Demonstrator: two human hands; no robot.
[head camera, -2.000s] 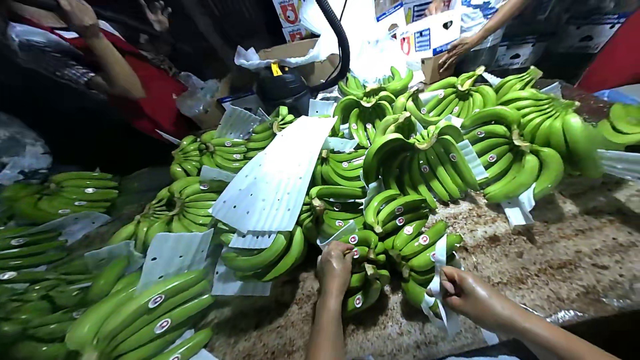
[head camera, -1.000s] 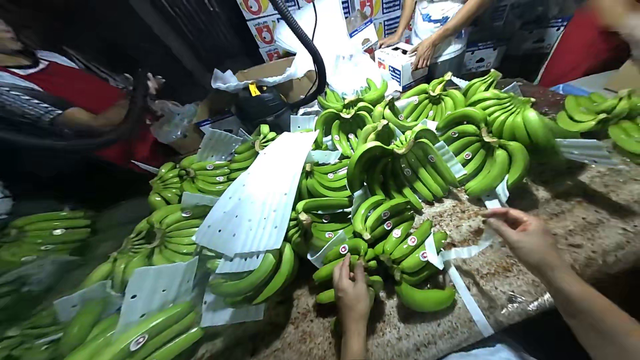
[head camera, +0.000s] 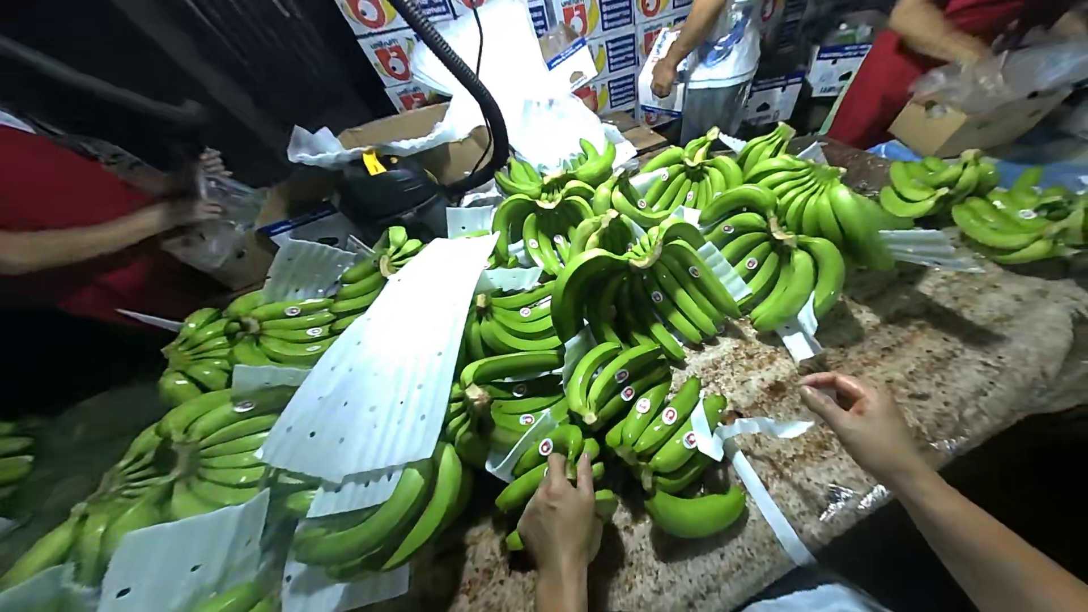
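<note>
My left hand (head camera: 561, 510) rests on a small cluster of green bananas (head camera: 544, 459), its fingers over the fruit; how firmly it grips is hidden. My right hand (head camera: 858, 416) is raised over the stained tabletop, thumb and index finger close together, just right of a narrow strip of white foam (head camera: 769, 427). Another white strip (head camera: 772, 510) runs down toward the table's near edge. Between my hands lie stickered bananas (head camera: 671, 425) and a single banana (head camera: 695, 512). A large perforated white foam sheet (head camera: 382, 365) drapes over bunches to the left.
Many banana bunches (head camera: 646, 289) cover the tabletop (head camera: 960, 340). Behind them stand a black container (head camera: 395, 204) with a ribbed hose (head camera: 463, 76) and stacked printed cartons (head camera: 595, 51). People's arms (head camera: 93, 242) show at the far left, back and far right, some handling plastic bags.
My right hand has moved away from the bananas to the right and let go of the white strip. My left hand stays at the small cluster. The person at the back has moved a carton.
</note>
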